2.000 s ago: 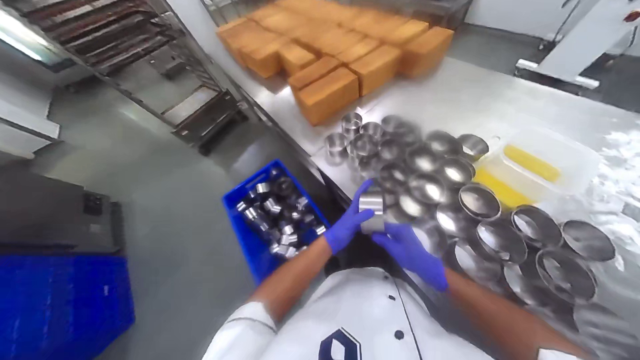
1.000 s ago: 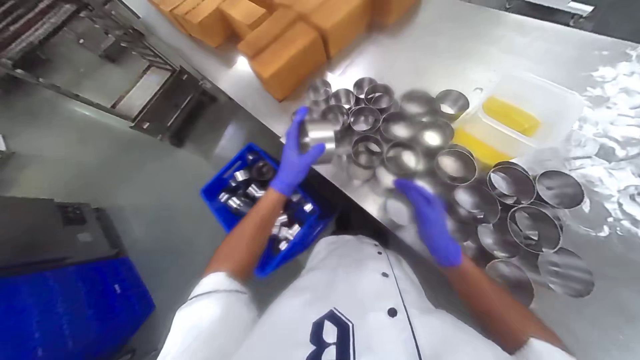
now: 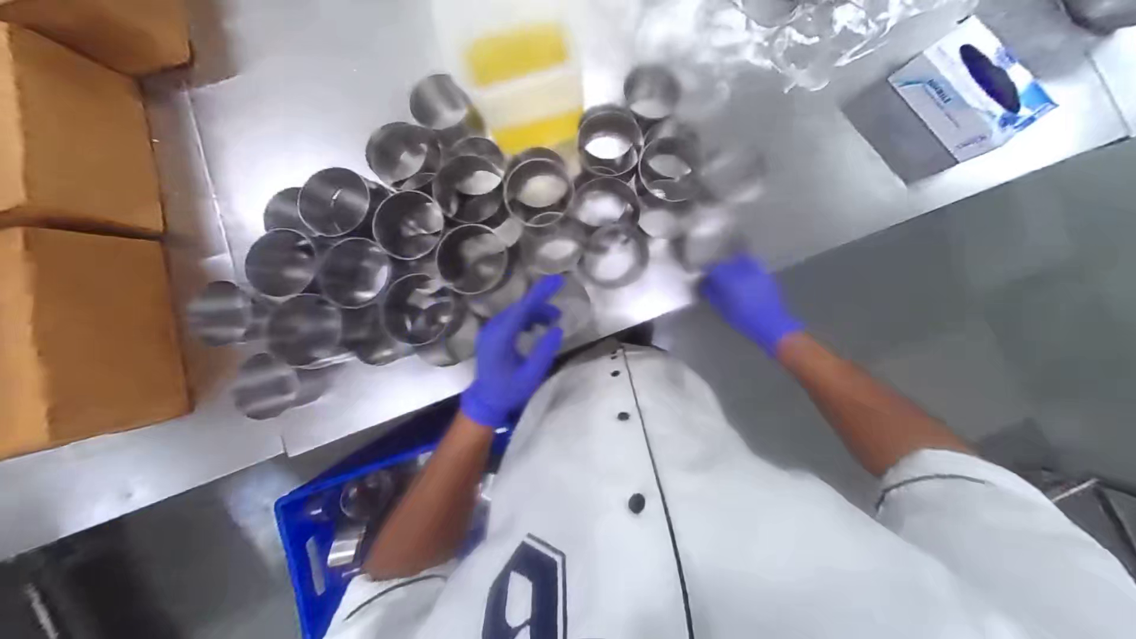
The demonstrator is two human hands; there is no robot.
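Observation:
Many round metal rings [image 3: 472, 258] stand close together, some stacked, on the steel table. My left hand [image 3: 515, 351], in a purple glove, is at the near edge of the group with its fingers apart and no ring plainly held. My right hand [image 3: 750, 297], also gloved, is at the table edge by the right end of the group. Its fingertips are at a blurred metal ring [image 3: 707, 238]; whether they grip it cannot be told. More metal rings [image 3: 346, 543] lie in a blue plastic crate [image 3: 297, 532] below the table, partly behind my left forearm.
Bread-like brown blocks [image 3: 89, 328] stand at the left. Behind the rings is a translucent container [image 3: 524, 98] with yellow contents. Clear plastic film [image 3: 799, 40] lies at the back, and a glove box [image 3: 972, 89] stands at the right. The steel table's front edge [image 3: 852, 232] runs slantwise.
The view has swung far to the right. My left hand held a metal ring one second ago and now shows none. My right hand has moved to the right end of the rings.

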